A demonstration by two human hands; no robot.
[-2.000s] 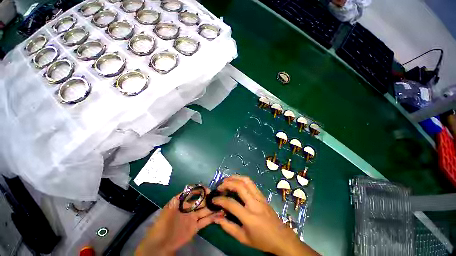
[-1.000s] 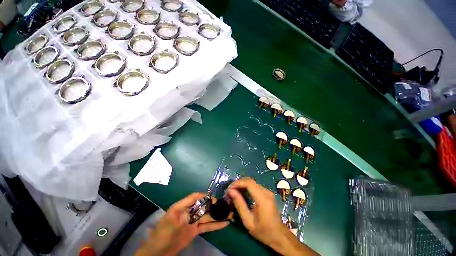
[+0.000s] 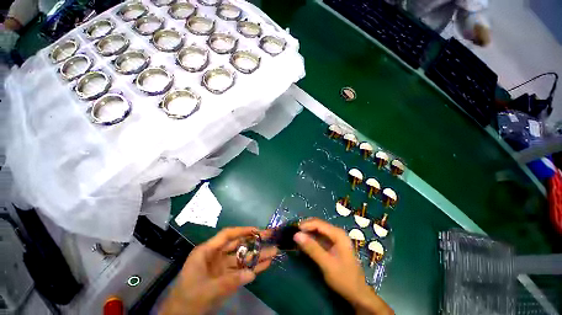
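Note:
My left hand (image 3: pixel 215 264), bare, holds a silver watch case ring (image 3: pixel 248 251) upright between thumb and fingers at the lower centre. My right hand (image 3: pixel 329 249), bare, holds a round black display module (image 3: pixel 286 237) just right of the ring. The two parts look apart; their exact contact is blurred. A clear blister tray (image 3: pixel 320 169) lies beyond my hands, with white-backed display modules (image 3: pixel 372 186) and copper-orange tails in rows on its right side.
A white foam tray (image 3: pixel 138 123) with rows of silver rings stands at upper left on draped white sheet. A paper scrap (image 3: pixel 200 206), stacked clear trays (image 3: pixel 477 274), a red knob (image 3: pixel 113 306) and a green-lit button (image 3: pixel 133 281) also show. Another person's hand (image 3: pixel 479 34) is at top right.
The view has shifted slightly. The ring in my left hand has turned more upright, and my right hand has moved the black display a little up and right. Another person's hand has come further into view.

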